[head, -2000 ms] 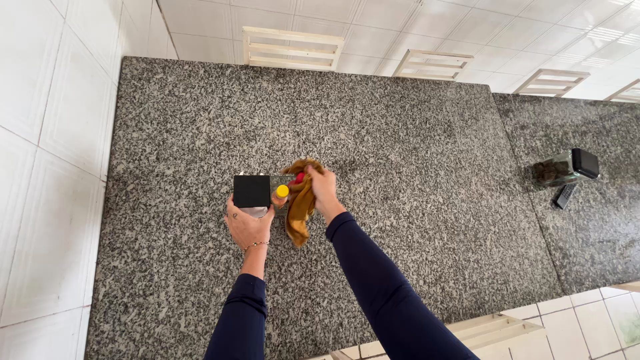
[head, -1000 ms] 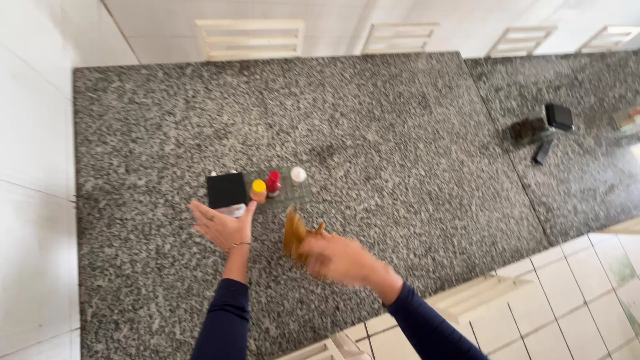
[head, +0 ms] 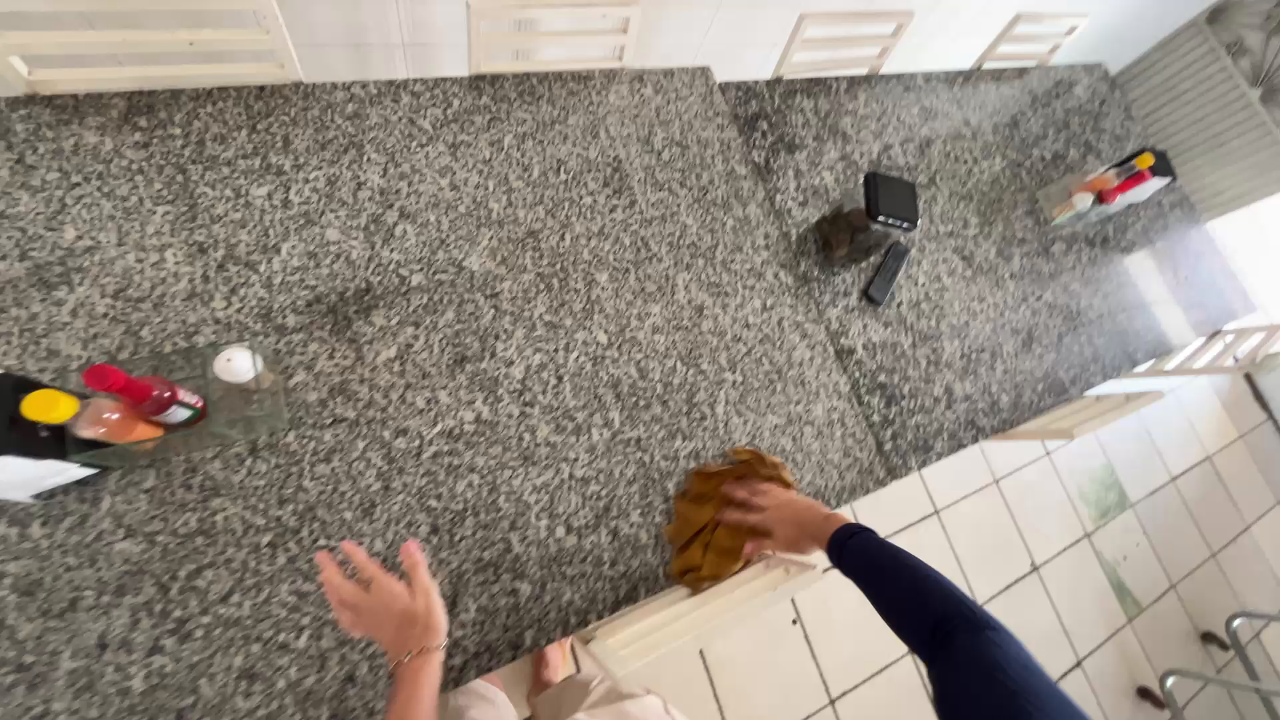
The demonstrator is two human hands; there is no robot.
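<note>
My right hand [head: 775, 515] presses on a crumpled mustard-brown cloth [head: 712, 520] at the near edge of the speckled granite tabletop [head: 560, 330]. Over the table at the lower left, my left hand [head: 385, 600] holds nothing, its fingers spread. Up and left of it sits a glass tray [head: 265, 405] with a yellow-capped bottle [head: 100, 418], a red sauce bottle [head: 150, 393] and a white-topped shaker [head: 238, 366]. A black napkin holder [head: 15, 420] with white napkins is partly cut off at the left edge.
A black-lidded jar [head: 850, 232] and a black remote control [head: 888, 274] lie farther right, beyond a seam in the granite. Another condiment tray [head: 1065, 205] stands at the far right. Pale chairs [head: 555, 38] line the far side; a chair back [head: 700, 610] touches the near edge.
My right hand has moved right with the cloth, away from the condiments. My left hand has come away from the napkin holder. The view has shifted right.
</note>
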